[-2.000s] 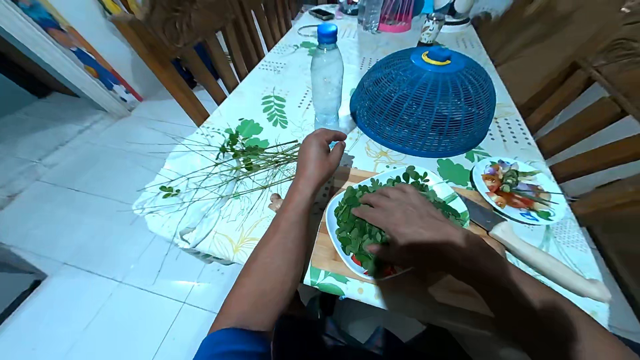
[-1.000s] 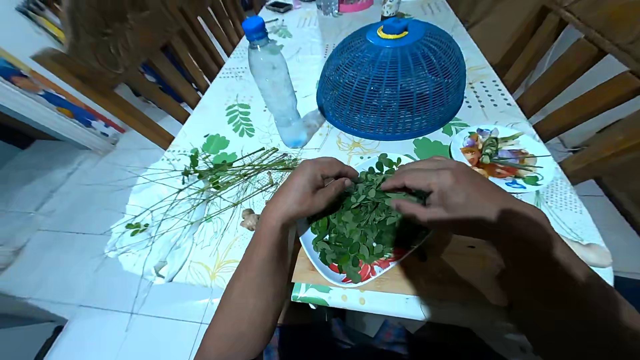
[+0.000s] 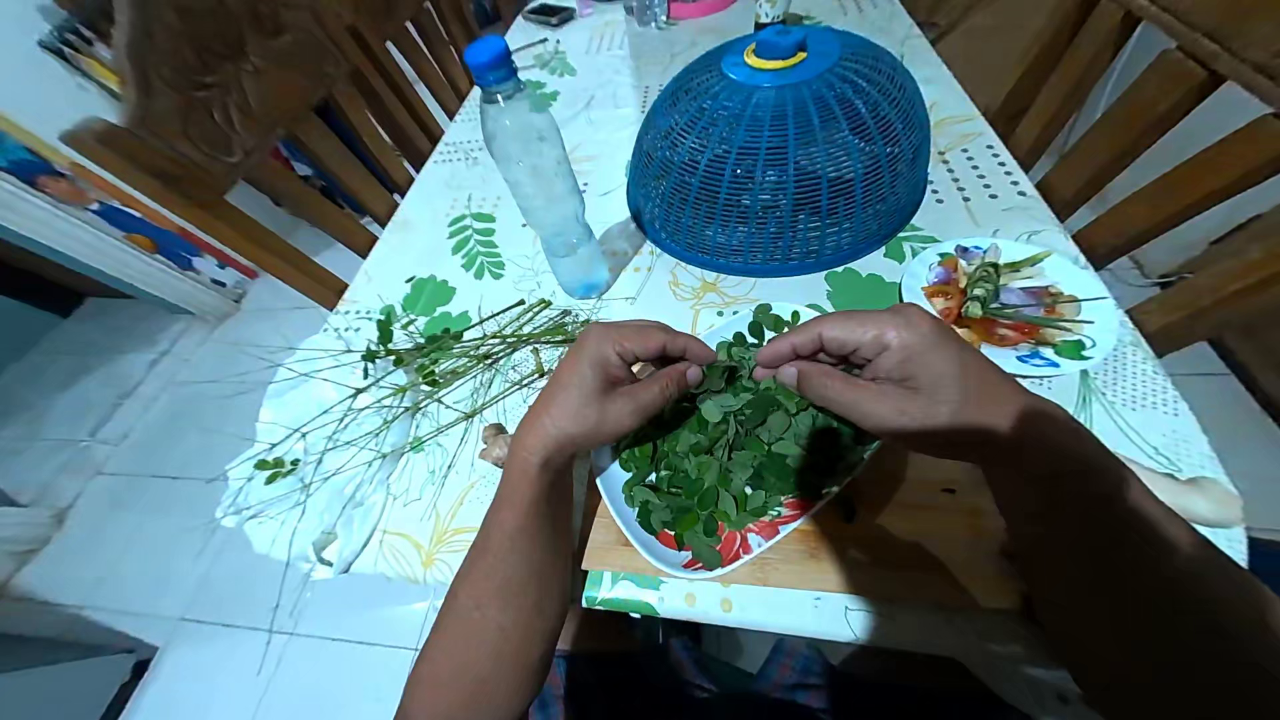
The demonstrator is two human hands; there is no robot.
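Small green leaves (image 3: 715, 460) are heaped on a white plate with a red pattern (image 3: 640, 545), which rests on a wooden cutting board (image 3: 920, 530). Over the upper part of the heap, my left hand (image 3: 625, 385) pinches leafy sprigs between thumb and forefinger. Just right of it, my right hand (image 3: 875, 375) pinches at the same leaves, its fingertips close to the left ones. Bare and leafy green stems (image 3: 470, 370) lie spread on the table left of my left hand, beside a piece of ginger (image 3: 495, 443).
A plastic bottle with a blue cap (image 3: 540, 170) stands beyond my left hand. Beyond the plate is a blue mesh food cover (image 3: 780, 160). At right sits a plate of cut vegetables (image 3: 1080, 345); a pale handle (image 3: 1185, 495) shows past my right forearm. Wooden chairs (image 3: 1170, 120) flank the table.
My left hand has moved from beside the bottle to the leaves. My right hand, earlier spread flat on the heap, now pinches leaves near the left fingertips. The view has shifted.
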